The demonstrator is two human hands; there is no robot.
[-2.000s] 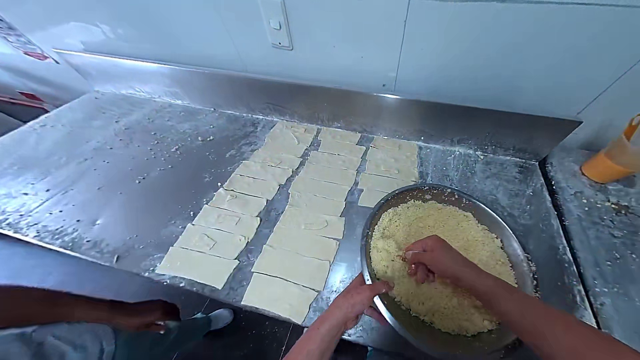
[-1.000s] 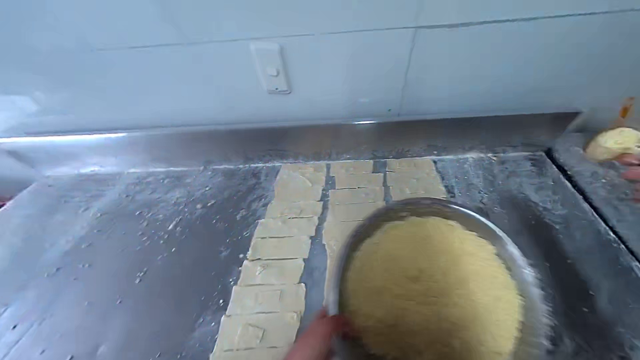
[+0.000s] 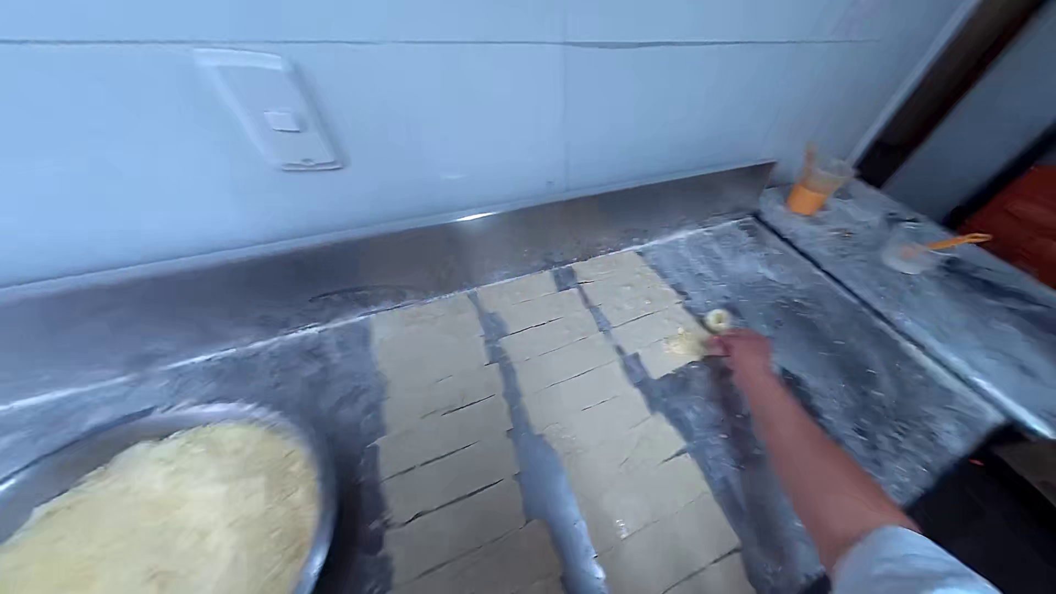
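Note:
Rows of flat rectangular dough pieces (image 3: 577,388) lie on the floured steel table (image 3: 833,363). My right hand (image 3: 742,348) is at the near end of the right-hand row. Its fingertips are at a small heap of pale yellow grated filling (image 3: 685,342) on the end dough piece. Just behind the fingers is a small pale ring-shaped thing (image 3: 718,320); whether the hand touches it is unclear. A large metal bowl (image 3: 326,495) of the same pale yellow crumbly filling (image 3: 190,511) stands at the lower left. My left hand is out of view.
A steel backsplash (image 3: 495,239) runs along the wall below a white switch plate (image 3: 280,115). On the adjoining surface at right stand a clear cup with orange liquid (image 3: 808,198) and a small clear container (image 3: 907,252) with an orange utensil (image 3: 957,241).
The bowl has gone from the right of the dough rows to their left. My right hand, earlier in the bowl, is now at the right-hand row. The view has swung right.

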